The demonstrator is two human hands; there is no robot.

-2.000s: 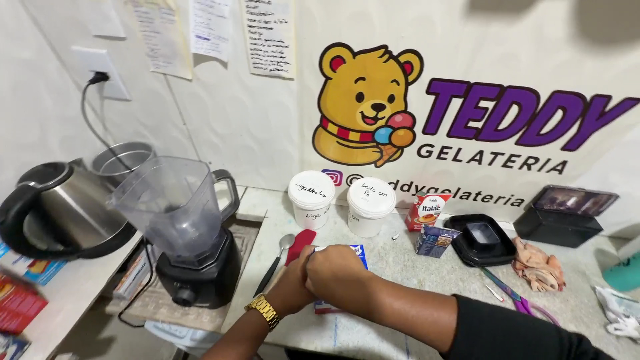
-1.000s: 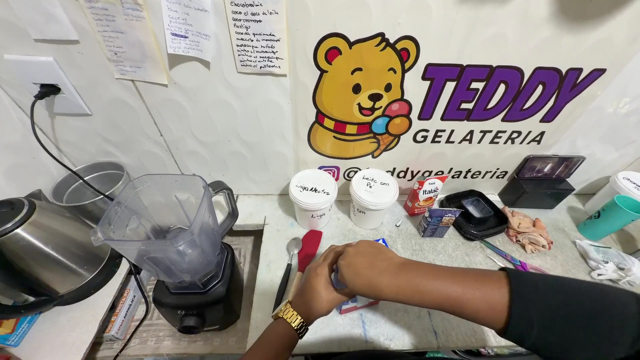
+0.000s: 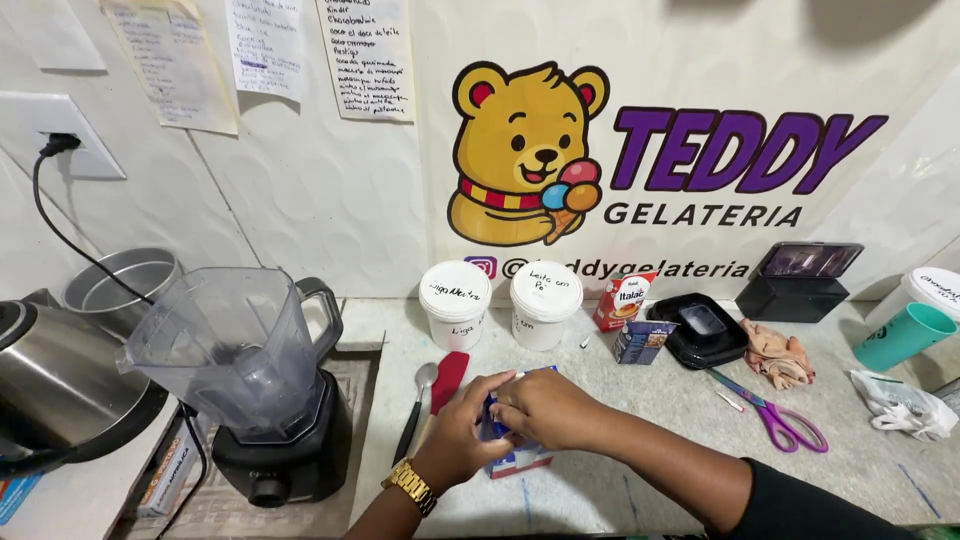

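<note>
My left hand [image 3: 466, 433], with a gold watch at the wrist, is closed around a blue and white carton [image 3: 523, 459] near the front of the counter. Over the carton's top, my right hand [image 3: 541, 409] has its fingers bent and pressed on it; they hide most of the top. Just left of the hands lie a red spatula [image 3: 449, 375] and a spoon with a black handle [image 3: 418, 409]. Behind them stand two white lidded tubs [image 3: 455, 304] with handwriting. A blender with a clear jug [image 3: 225, 360] stands at the left.
A steel kettle [image 3: 67, 382] and a metal pot [image 3: 124, 289] are at far left. To the right are a red and white carton [image 3: 625, 301], a small dark carton [image 3: 642, 343], a black tray [image 3: 694, 330], purple scissors [image 3: 780, 420], a crumpled cloth [image 3: 778, 352] and a teal cup [image 3: 904, 336].
The view has shifted since the earliest frame. Both hands stay together at the blue and white carton throughout.
</note>
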